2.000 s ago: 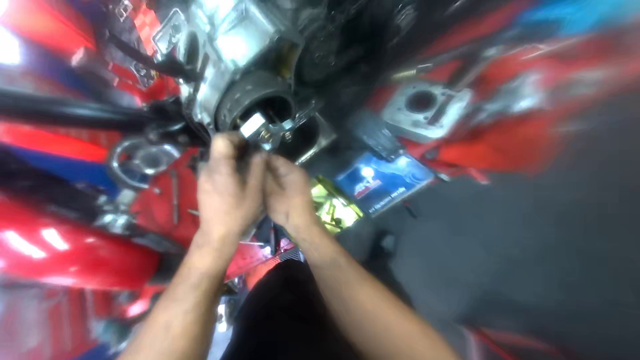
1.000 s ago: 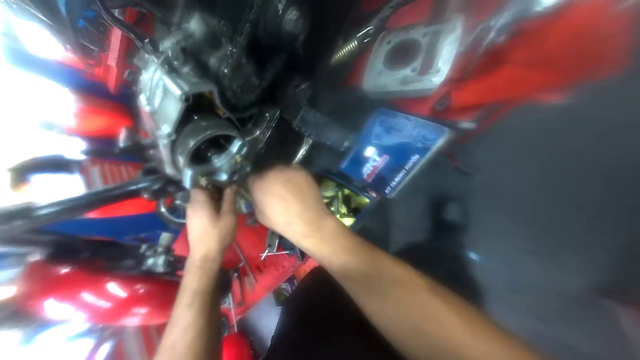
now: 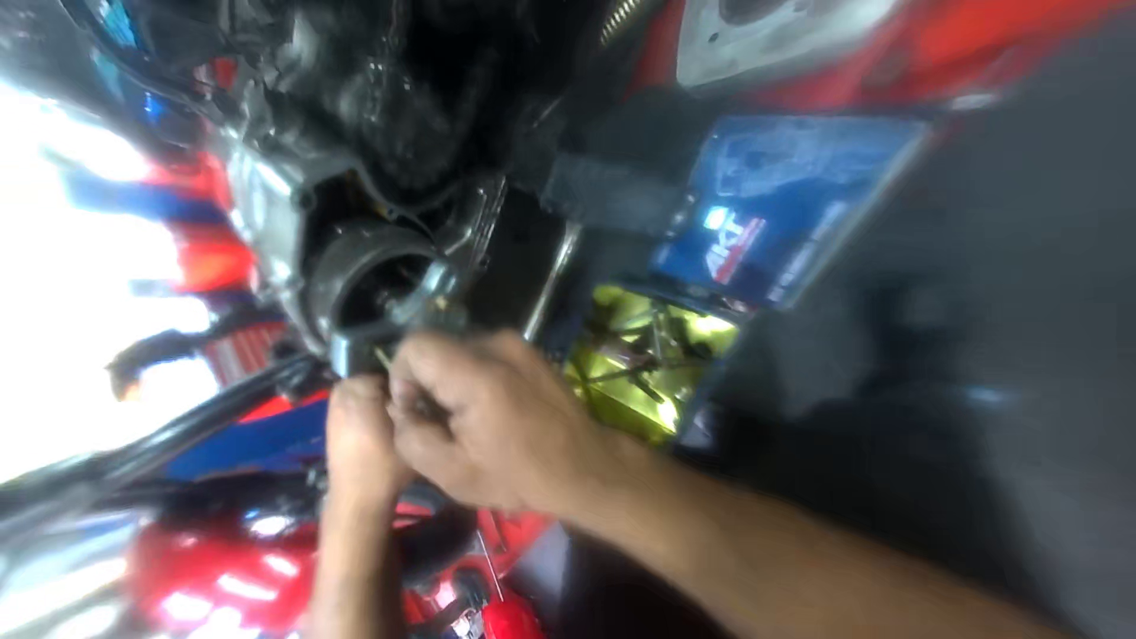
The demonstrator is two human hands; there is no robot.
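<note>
My left hand (image 3: 362, 435) is at the lower edge of a metal puller-like tool (image 3: 390, 328), its fingers against the tool's left end. My right hand (image 3: 488, 417) is curled beside it, just under the tool's middle; what lies inside its fingers is hidden. The tool sits across the round opening of a metal rotor or ring (image 3: 368, 257), which is fixed in an open engine case (image 3: 271, 204). The picture is blurred, so the exact grip of each hand is hard to make out.
Right of the hands lie a yellow tray (image 3: 621, 404) of bolts and a blue box (image 3: 781, 204) bearing writing. A metal gasket-faced part (image 3: 781, 40) rests on red cloth above. Red bodywork (image 3: 222, 568) and a dark bar (image 3: 169, 444) are at the left.
The view has turned and moved closer to the engine. Both hands stay at the round opening; my right hand now lies close against my left, where a gap showed one second ago.
</note>
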